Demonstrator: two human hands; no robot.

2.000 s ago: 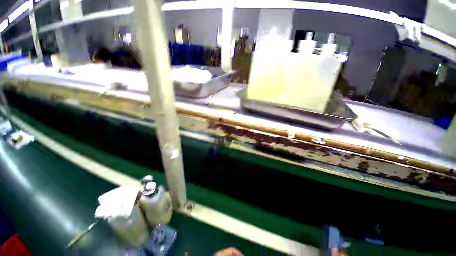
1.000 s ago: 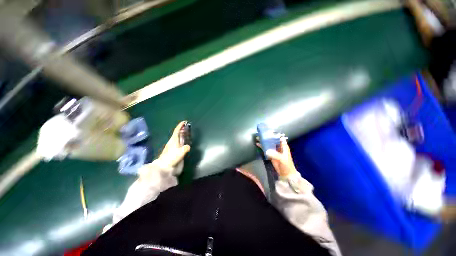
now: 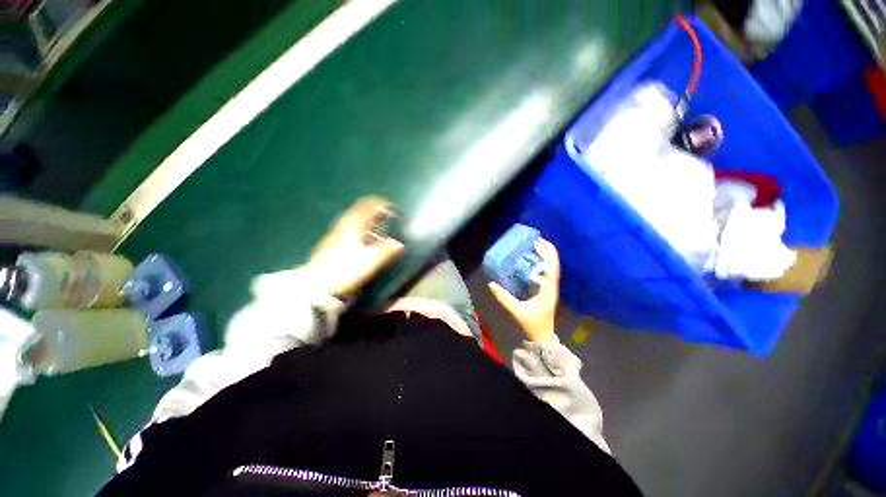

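My right hand (image 3: 532, 296) holds a blue-grey socket adaptor (image 3: 515, 260) beside the blue tote, off the bench edge. My left hand (image 3: 361, 245) is over the green bench top (image 3: 291, 165), its fingers curled around a small dark thing (image 3: 385, 222) too blurred to name. Two more blue-grey adaptors, an upper one (image 3: 155, 285) and a lower one (image 3: 175, 345), lie with their round bosses showing, next to two pale yellowish bottles (image 3: 92, 340) at the left.
The blue tote (image 3: 641, 281) at the right holds white bags (image 3: 651, 175), a red hose (image 3: 696, 58) and a round gauge-like part (image 3: 703, 135). A pale rail (image 3: 233, 116) borders the belt. A post (image 3: 58, 223) stands left. A yellow stick (image 3: 104, 430) lies at lower left.
The view has turned down and to the right. My right hand with the adaptor has moved off the bench to beside the blue tote. My left hand remains over the bench.
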